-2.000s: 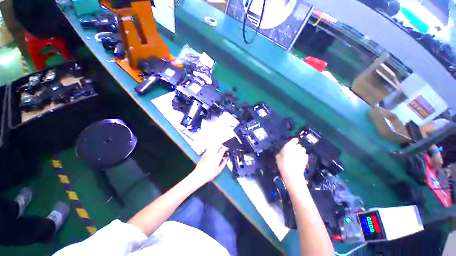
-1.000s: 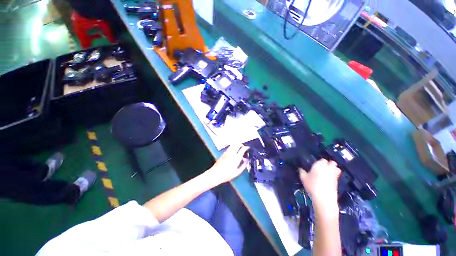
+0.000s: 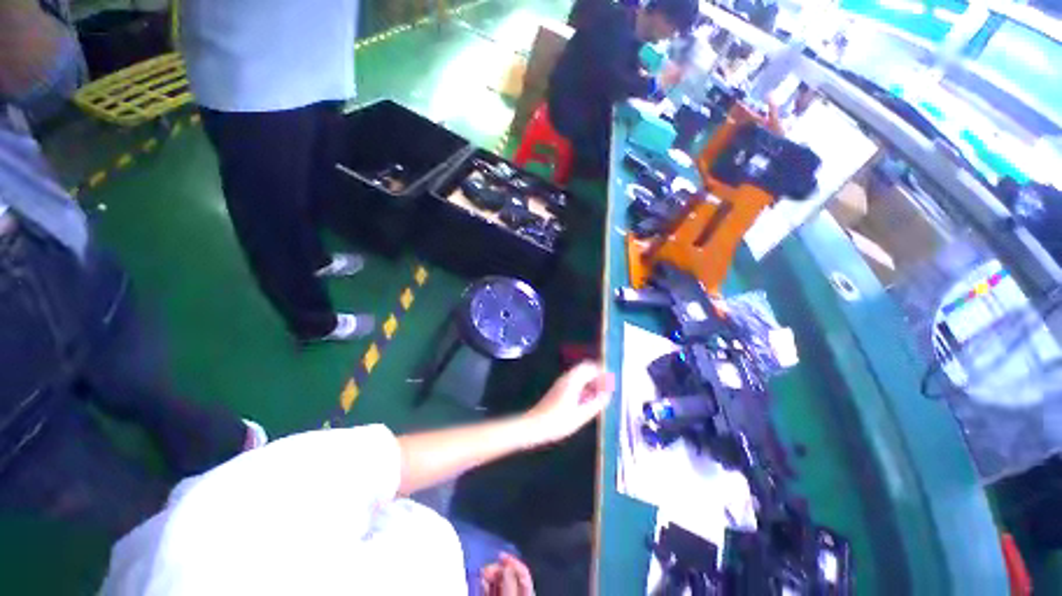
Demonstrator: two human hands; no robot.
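My left hand (image 3: 571, 402) is at the bench's near edge, its fingers curled; I cannot tell whether it holds anything. Part of a hand, apparently my right (image 3: 507, 575), shows at the bottom edge by my lap, cut off and blurred. Black handheld units (image 3: 685, 410) lie on and beside white sheets (image 3: 641, 463) just right of my left hand. More black units (image 3: 804, 557) are clustered at the bottom right, partly cut off. Neither hand visibly touches a unit.
An orange stand (image 3: 713, 233) bears a black unit (image 3: 759, 161). A clear bag (image 3: 763, 332) lies beside it. A black stool (image 3: 504, 317) and black crates (image 3: 487, 239) are left of the bench. People (image 3: 274, 140) stand at the left; another person (image 3: 594, 70) is at the far bench end.
The view has swung left. My left hand has moved away from the units to the bench edge. My right hand has left the units and appears low by my lap.
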